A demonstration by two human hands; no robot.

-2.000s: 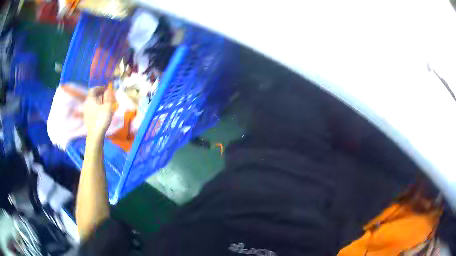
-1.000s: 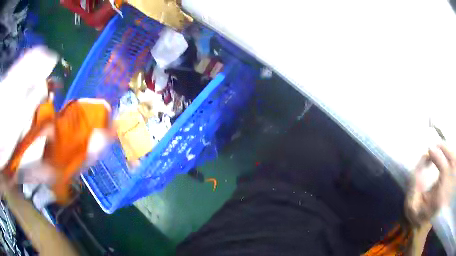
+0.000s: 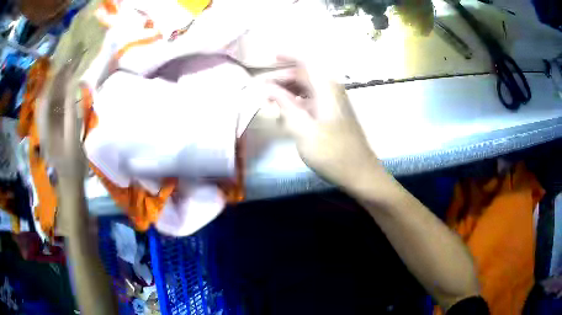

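The pale cloth lies over the machine table's front left part. Orange shell fabric shows beneath it and hangs past the front edge. My left hand is blurred at the garment's left side; its grip cannot be made out. My right hand is at the cloth's right edge, thumb and fingers together on a raised corner, also blurred. The sewing machine's needle area is partly seen at the top, beside glare.
Black-handled scissors lie at the table's upper right. The table's ruled front edge runs across the view. An orange panel hangs below it at right. A blue crate with scraps stands at lower left. More orange cloth is at far left.
The view has swung from the crate up to the table. My left hand and the orange and pale garment have moved from beside the crate onto the table. My right hand now meets the cloth.
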